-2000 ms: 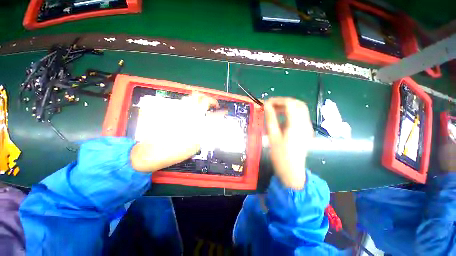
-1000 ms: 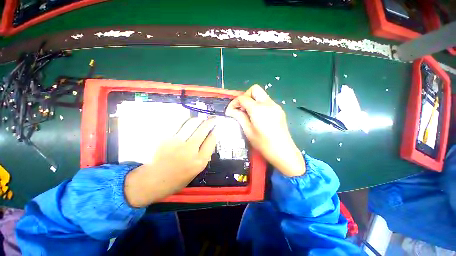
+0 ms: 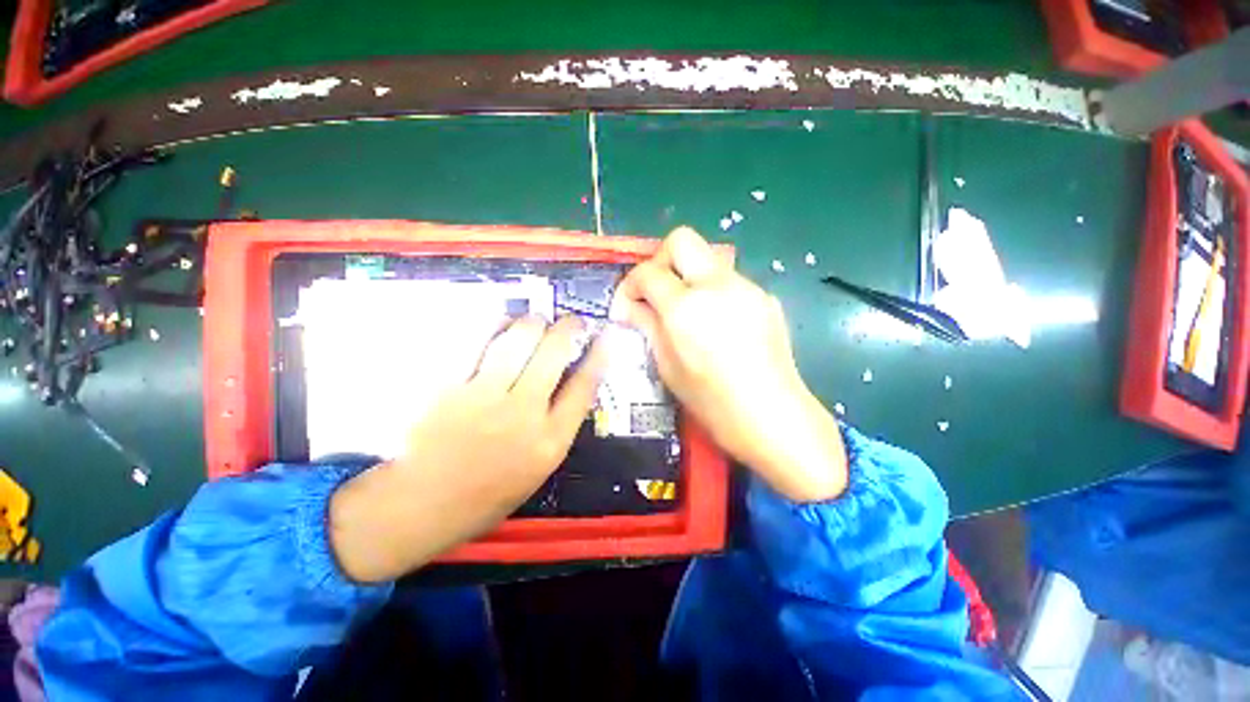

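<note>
A red-orange foam tray (image 3: 236,359) lies in front of me and holds an open-backed tablet (image 3: 638,460). A large glaring white battery (image 3: 384,359) fills its left and middle. My left hand (image 3: 483,425) lies over the battery, fingertips at the upper middle of the tablet. My right hand (image 3: 727,359) has thumb and fingers pinched at the tablet's upper right. A thin black flex cable (image 3: 579,313) shows between the fingertips of both hands. Its ends are hidden, and I cannot tell whether the left fingertips grip it or press on it.
Black flex cables (image 3: 69,274) lie tangled at left, with an orange bundle (image 3: 14,518) below. Tweezers (image 3: 898,309) lie right, beside crumpled white paper (image 3: 976,274). Another red tray (image 3: 1145,329) stands far right. A worn brown rail (image 3: 452,93) runs behind. A blue sleeve (image 3: 1145,528) shows at lower right.
Both hands have come together over the tablet's upper right since the oldest frame. The tweezers, earlier near my right hand, lie on the bench. The view has shifted, and the hands have moved little since one second ago.
</note>
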